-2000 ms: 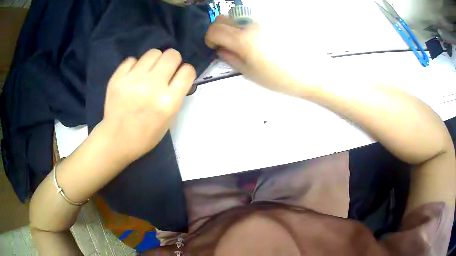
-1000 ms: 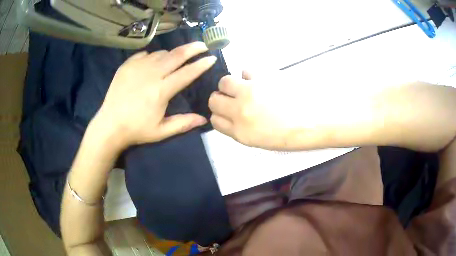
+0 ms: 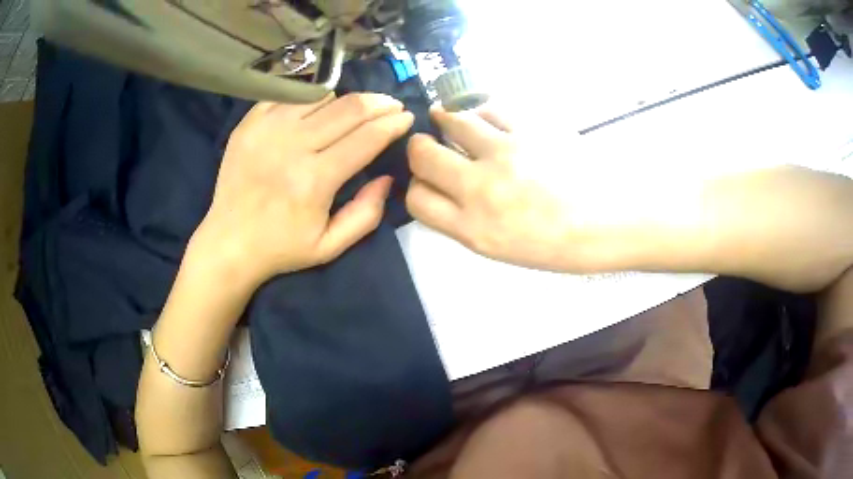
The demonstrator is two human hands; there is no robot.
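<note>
The dark navy garment point(image 3: 351, 327) lies under both hands, heaped to the left and hanging over the table's front edge. My left hand point(image 3: 290, 182) lies on the cloth with fingers spread, fingertips just below the blue part of the needle area point(image 3: 402, 65). My right hand point(image 3: 496, 192) is curled at the cloth's right edge, its fingers bent over that edge beside the ribbed knob point(image 3: 460, 89). The fingertips of my right hand are partly hidden, and the edge seems pinched there. The presser foot is mostly hidden behind the machine parts.
The beige-grey sewing machine head point(image 3: 187, 47) fills the top left, close above my left hand. Blue-handled snips point(image 3: 786, 47) lie at the upper right. The white table point(image 3: 505, 309) ends at my lap. Brown cardboard point(image 3: 19, 374) lies at far left.
Since two seconds ago the machine head has come into view and both hands lie lower on the cloth. In the last second the hands have barely shifted; my left thumb is bent in more.
</note>
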